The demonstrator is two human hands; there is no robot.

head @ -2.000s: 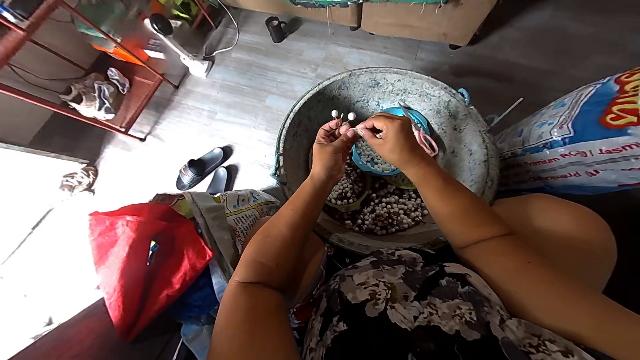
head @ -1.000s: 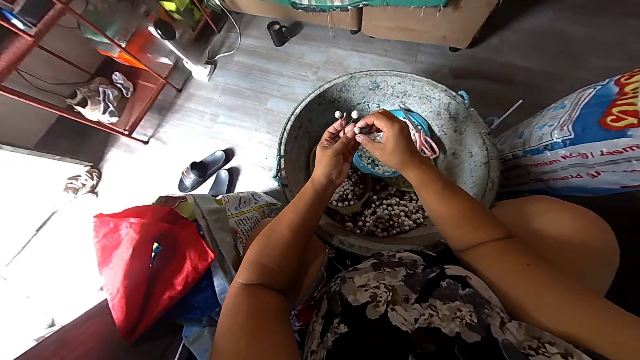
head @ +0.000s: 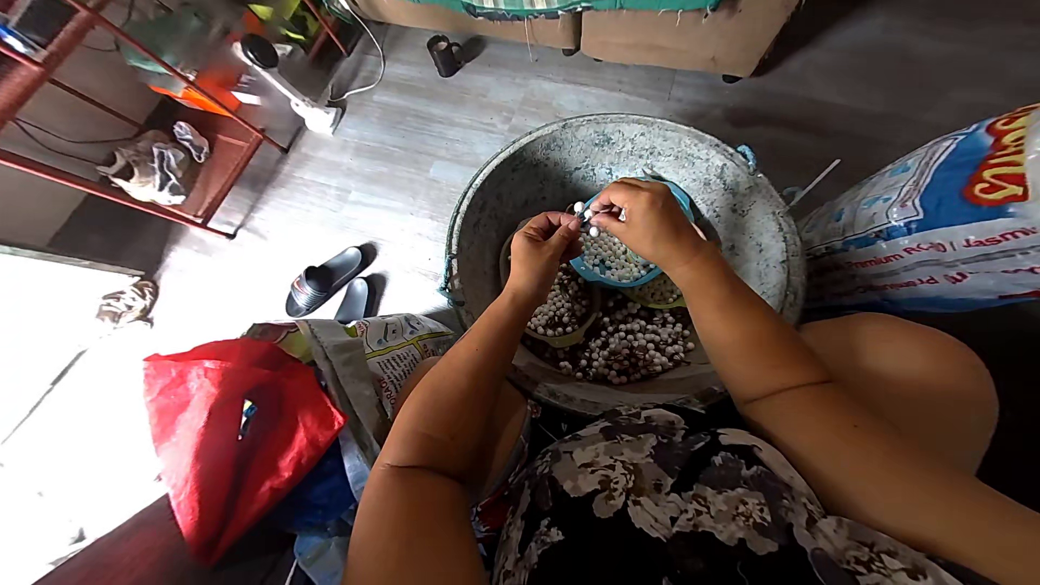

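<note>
Over a large round grey basin (head: 739,203), my left hand (head: 546,248) pinches several small white beads (head: 587,218) between thumb and fingertips. My right hand (head: 646,219) meets it from the right, its fingertips closed on the same small cluster. Under the right hand lies a blue bowl (head: 621,280) of pale beads, partly covered by that hand. A yellowish bowl (head: 561,340) with white beads sits below my left hand, and another yellow-green bowl (head: 662,302) is partly hidden. Loose white beads with dark bits (head: 630,345) cover the basin's bottom.
A large printed plastic sack (head: 918,236) stands right of the basin. Left are a red cloth bag (head: 236,431), a printed sack (head: 398,341) and dark slippers (head: 325,280). A dark mug (head: 444,57) stands on the floor near a brown sofa (head: 682,41); a red metal shelf (head: 122,195) is upper left.
Both hands stay together above the basin. The beads at the fingertips stood up above them before and now sit lower, between the two hands.
</note>
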